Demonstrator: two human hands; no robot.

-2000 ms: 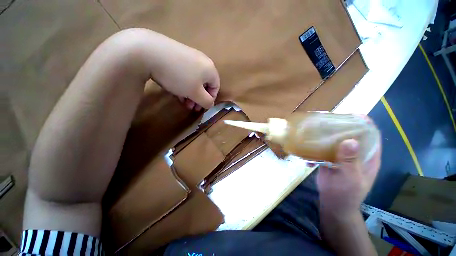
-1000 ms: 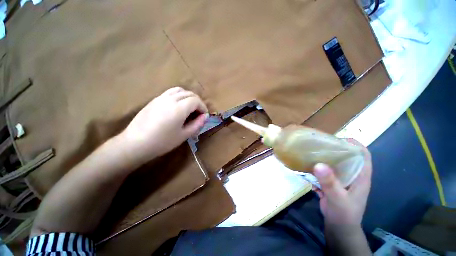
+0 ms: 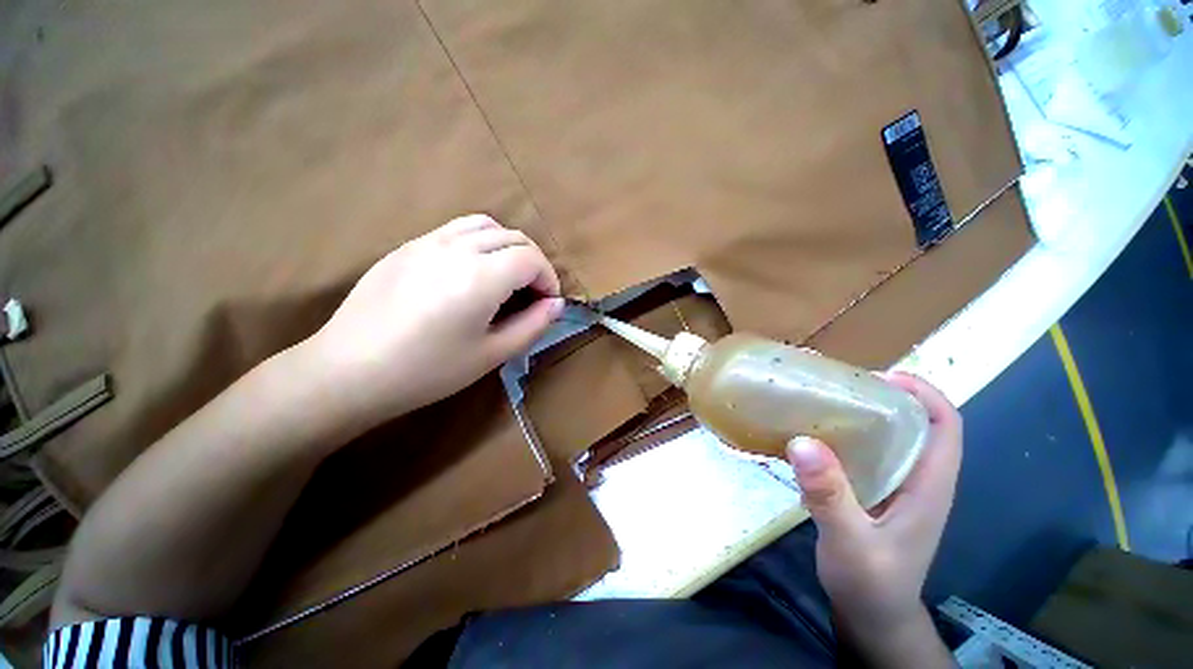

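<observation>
The brown bag body panel point(image 3: 733, 144) lies spread in front of me, with a thin line down its middle. My left hand point(image 3: 451, 307) pinches the panel's edge at the top of the bottom notch point(image 3: 576, 392), where that line ends. My right hand point(image 3: 883, 490) holds the translucent glue squeeze bottle point(image 3: 805, 405) with amber contents, tilted, its pale nozzle pointing up and left. The nozzle tip is at the pinched edge, close to my left fingertips; I cannot tell if it touches. Whitish bits show at the notch corners.
A black label point(image 3: 918, 180) lies on the panel at the right. Brown straps point(image 3: 59, 416) and a small white tab point(image 3: 15, 319) are at the left. The white table point(image 3: 1075, 216) curves along the right. Beyond is grey floor with a yellow line point(image 3: 1092, 425).
The bottle nozzle has come in from the right to the notch edge. My left hand has shifted along the edge to the end of the middle line and pinches there.
</observation>
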